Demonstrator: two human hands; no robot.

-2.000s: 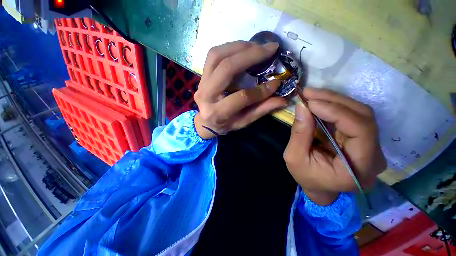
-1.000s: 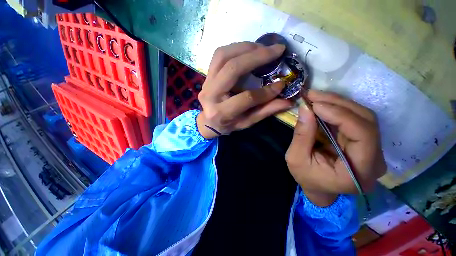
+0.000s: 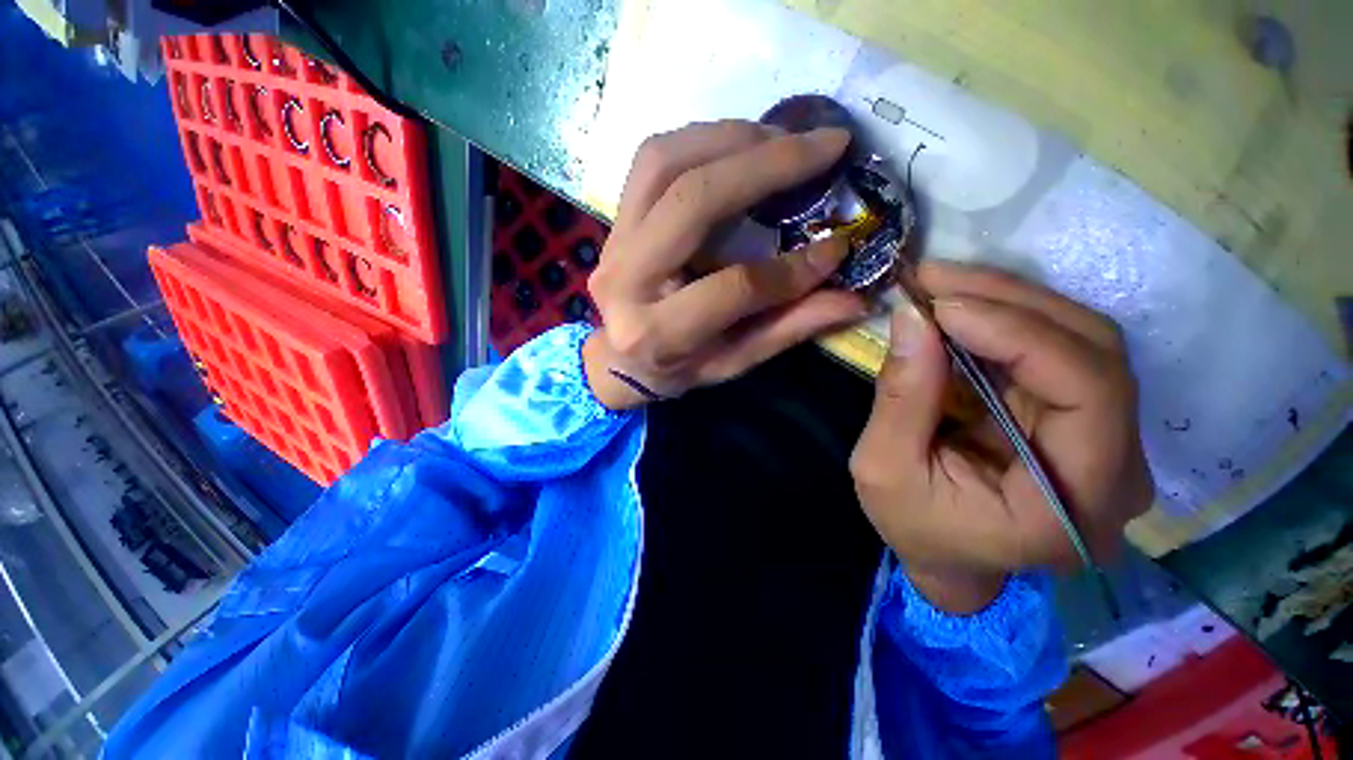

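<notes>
An open round watch case (image 3: pixel 879 223) with silvery and yellow parts inside lies on the white paper. A dark glossy disc (image 3: pixel 809 116) is beside it at the upper left, partly under my fingers. My left hand (image 3: pixel 712 253) holds the case and disc, its fingers on the disc and the case's left and lower edge. My right hand (image 3: pixel 1009 416) holds a slim metal tool (image 3: pixel 1021 446), seemingly tweezers, like a pen. Its upper end is at the case's lower right edge; the exact contact cannot be told.
Red grid trays (image 3: pixel 282 356) with dark C-shaped rings stand at the left. A darker tray (image 3: pixel 542 267) is beside them. White printed paper (image 3: pixel 1128 282) lies on a yellowish board (image 3: pixel 1157 67) over a green mat (image 3: pixel 519 89). Another red tray (image 3: pixel 1187 713) is at the lower right.
Over the two seconds the case, disc and left hand shift slightly right in view. The right hand also shifts slightly right, and the tool's lower end swings a little right. Both grips stay the same.
</notes>
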